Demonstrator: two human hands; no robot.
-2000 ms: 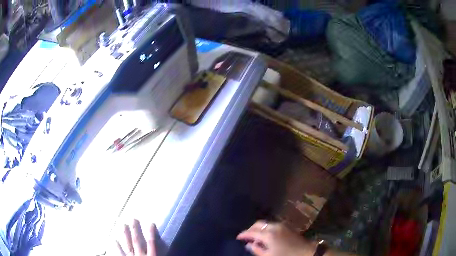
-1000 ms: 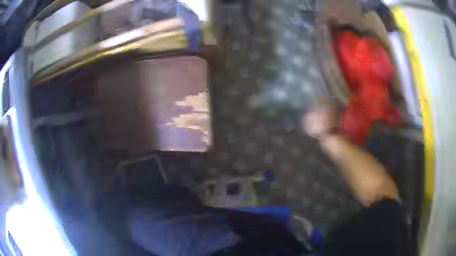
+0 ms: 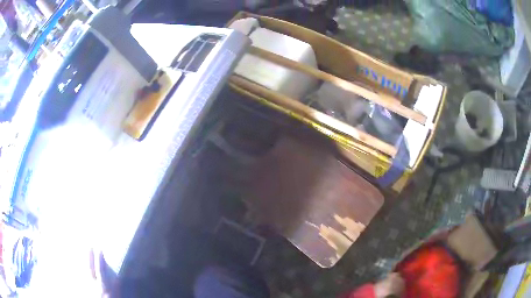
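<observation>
A bright red plastic bag (image 3: 432, 275) lies in an open brown carton (image 3: 473, 243) on the floor at the bottom right. My right hand (image 3: 389, 286) is small, blurred and cut off by the bottom edge. It is closed on the red bag at the carton's left side, with red material showing on both sides of it. The separate fingers cannot be made out. My left hand does not show; the lower left is bleached by glare.
The white machine table (image 3: 174, 131) carries the sewing machine (image 3: 70, 87) and a dark-edged brown flat object (image 3: 152, 107). A long carton (image 3: 372, 64) with wooden slats stands beyond the table. A brown board (image 3: 343, 204) is below, a white tub (image 3: 480, 122) at right, green sacks (image 3: 460, 29) at top right.
The view swung down to the floor and back towards the table. My right hand moved from beside the bag to closed on it, and red material now shows left of the hand. My left hand left view.
</observation>
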